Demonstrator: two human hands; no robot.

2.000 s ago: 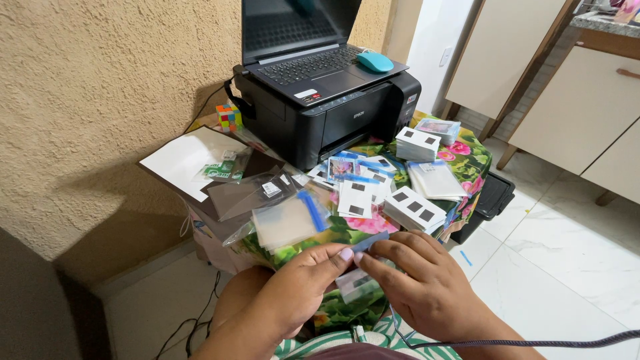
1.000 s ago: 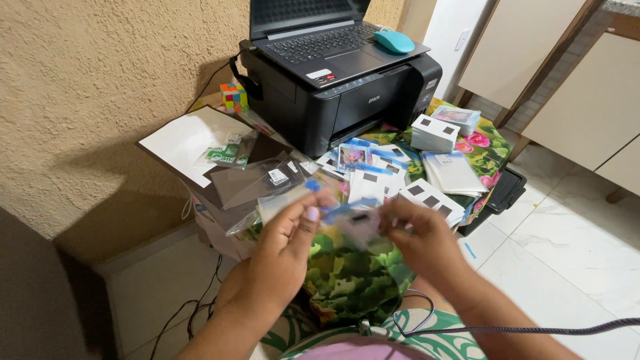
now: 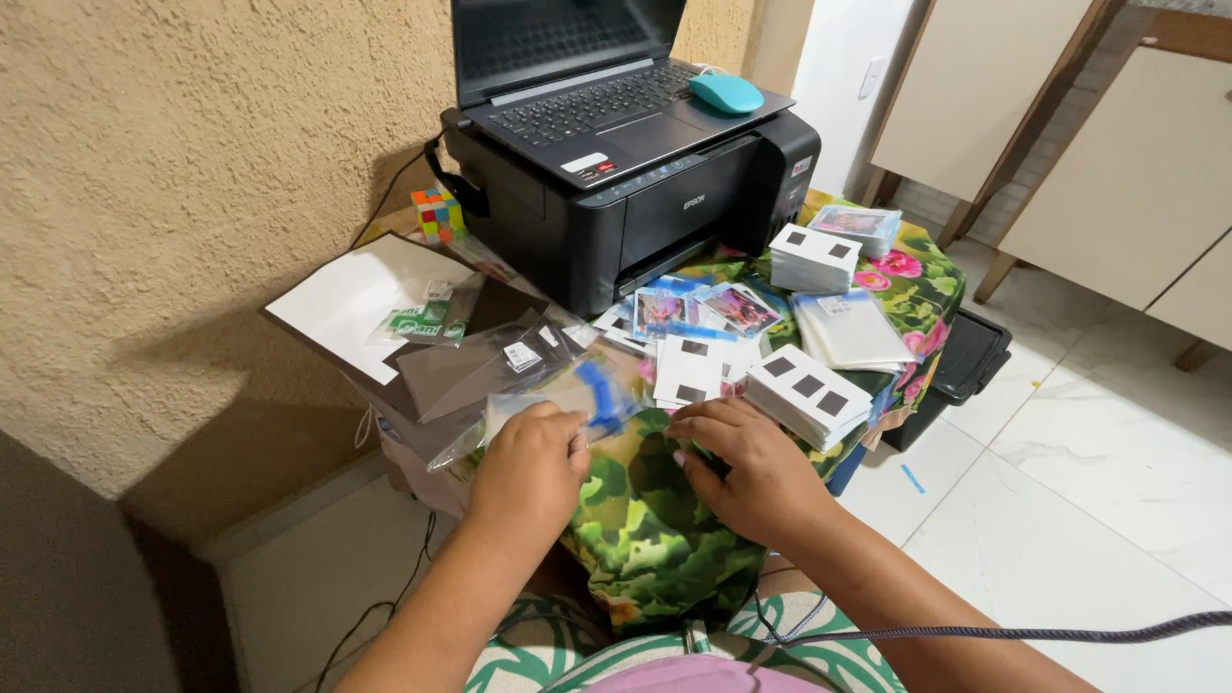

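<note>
My left hand, its fingers curled, is at the near edge of some clear plastic sleeves with blue strips; whether it grips one cannot be told. My right hand hovers with bent, parted fingers over the floral tablecloth, holding nothing visible. Just beyond it lie white cards with dark squares and a thick stack of similar cards. Small photo prints in sleeves lie behind them. Further right are a pile of clear sleeves, another card stack and sleeved photos.
A black Epson printer carries an open laptop and a turquoise mouse. At left lie a white sheet, plastic packets and a puzzle cube. A black bin stands beside the table; a cord crosses at right.
My hands were together at a small clear sleeve with a blue strip; now they are apart. My left hand has moved left to the sleeves, and my right hand no longer holds anything visible.
</note>
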